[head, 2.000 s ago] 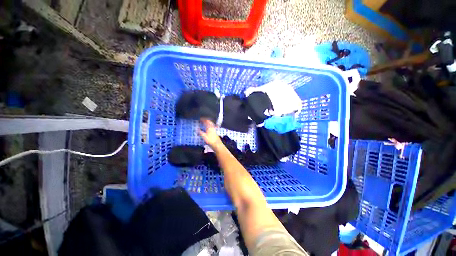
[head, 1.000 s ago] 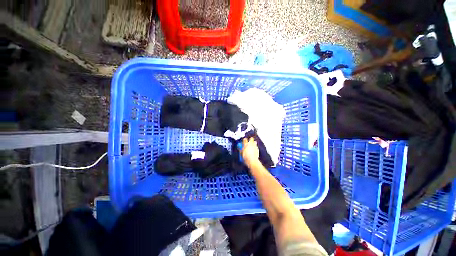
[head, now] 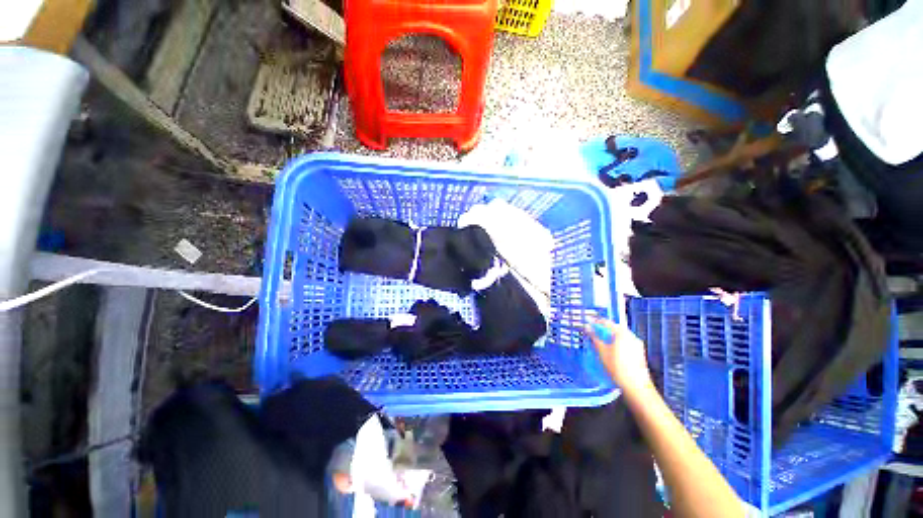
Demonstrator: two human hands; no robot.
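Note:
A blue slatted basket stands in front of me. In it, a dark bundle with a pale tie lies at the back left. Another dark bundle lies in front of it, and more dark pieces lie to the right. White material lies at the back right. My right hand is at the basket's right rim, with a small blue spot at its fingertips; its grip cannot be told. My left hand is not recognisable in the picture.
A red stool stands behind the basket. A second blue crate is at right, with dark cloth over and behind it. Dark cloth lies at the bottom left. A white cable runs at left. A cardboard box is at the back.
My right hand has moved out of the basket's inside to its right rim. The dark pieces at the right now lie without a hand on them. The view has shifted, showing more behind the basket.

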